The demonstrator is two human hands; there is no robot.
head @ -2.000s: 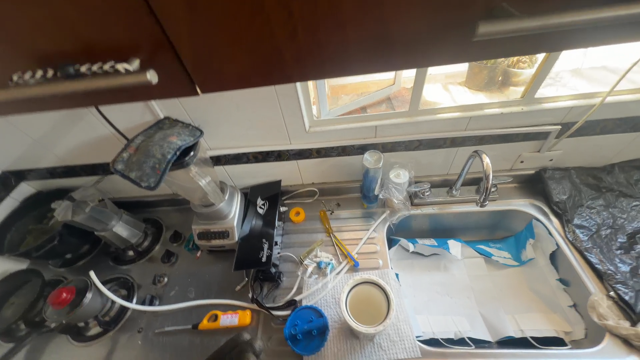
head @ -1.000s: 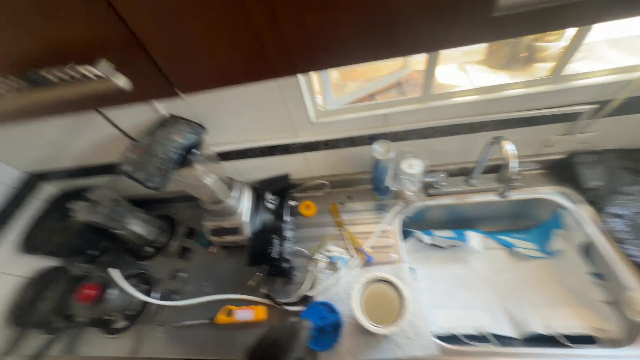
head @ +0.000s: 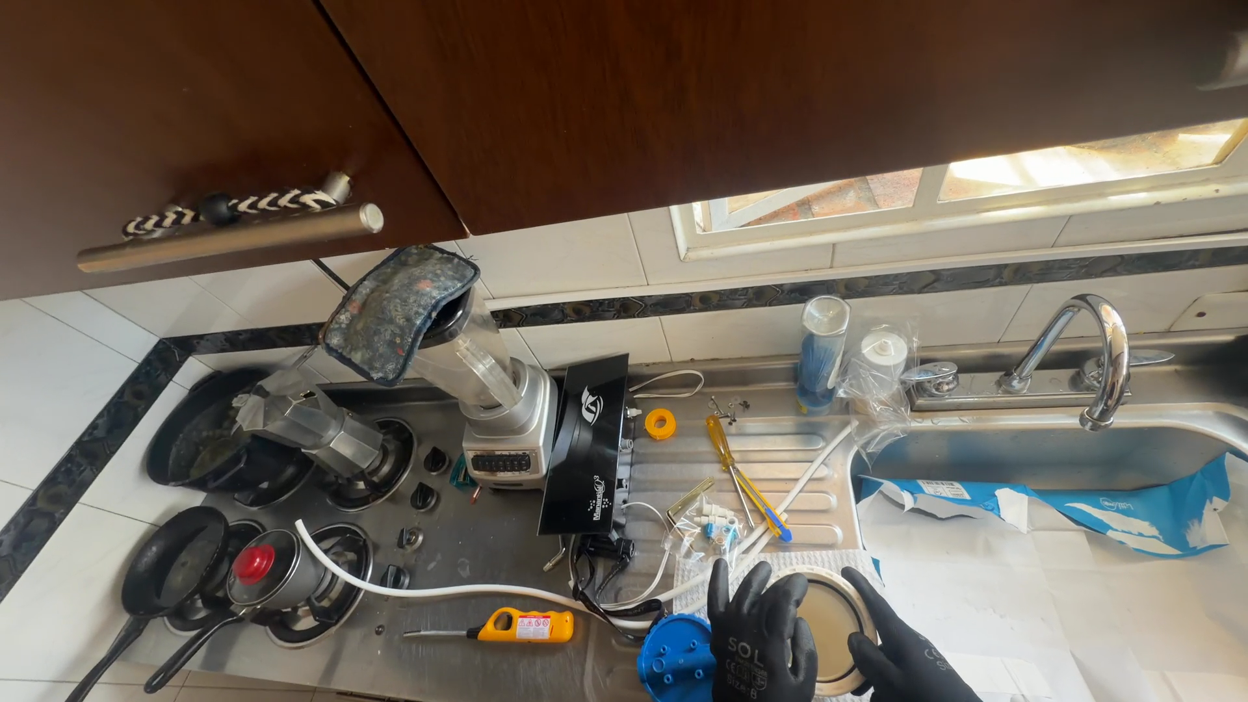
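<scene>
Both my hands wear black gloves. My left hand point(head: 763, 634) is over the left side of a round white filter housing point(head: 832, 620), its fingers spread near the rim. My right hand point(head: 902, 648) is at the housing's right edge, thumb and forefinger apart. Cloudy liquid or a pale surface shows inside the housing; I cannot tell which. A blue ribbed plastic cap point(head: 673, 658) lies left of my left hand. Behind are a yellow-handled screwdriver point(head: 720, 439), small fittings in a plastic bag point(head: 710, 526) and a yellow ring point(head: 660, 423). White tubing point(head: 468, 590) runs left over the counter.
A yellow gas lighter point(head: 526, 625), a blender point(head: 507, 429) and a stove with a moka pot point(head: 322, 424) and pans stand left. The sink, lined with white sheeting point(head: 1053, 604), and its faucet point(head: 1107, 361) are right. Cabinets point(head: 682, 107) hang overhead.
Both gloved hands have come in at the housing; a second ago only a dark blurred shape showed beside the blue cap. The view has shifted.
</scene>
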